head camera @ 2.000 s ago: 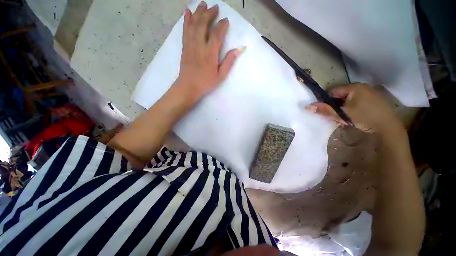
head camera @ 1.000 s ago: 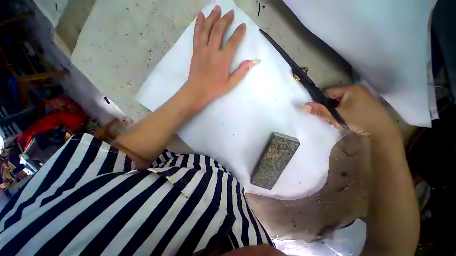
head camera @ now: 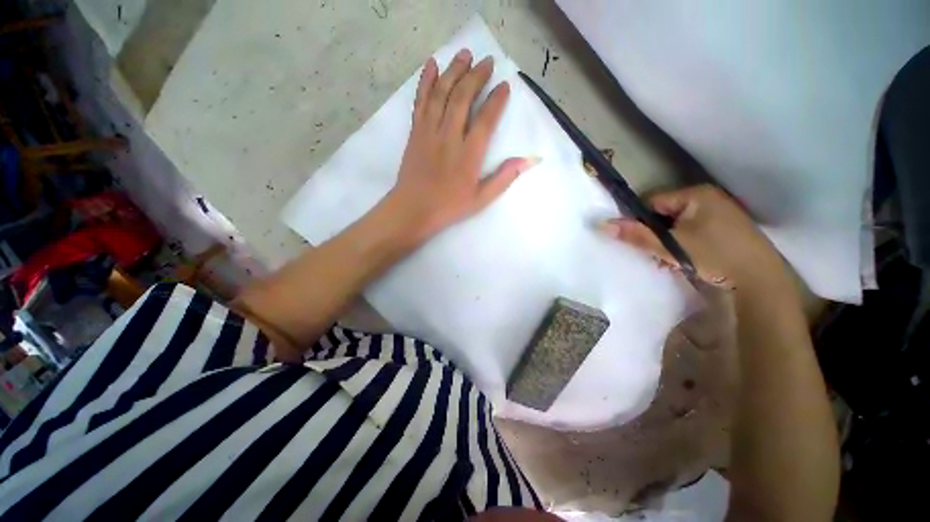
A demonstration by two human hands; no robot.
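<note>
A white cut piece (head camera: 459,265) lies flat on the table, with a pointed far corner and a rounded near end. My left hand (head camera: 449,153) lies flat on its far part, fingers spread. My right hand (head camera: 704,240) is shut on the dark handles of the tailor's shears (head camera: 612,184). The long black blades lie along the piece's right edge, their tip near its far corner; a small brassy pivot shows. A speckled grey-brown stone weight (head camera: 559,354) rests on the near part of the piece.
The worn beige table (head camera: 275,92) is dotted with specks and short threads. A large white sheet (head camera: 755,112) lies at the upper right. Shiny clear plastic (head camera: 693,502) is at the near edge. A red cloth (head camera: 87,237) and clutter are at the left.
The white piece, stone weight, both hands and shears appear slightly lower in the picture. My left hand has also shifted a little to the right. The shears remain along the piece's right edge.
</note>
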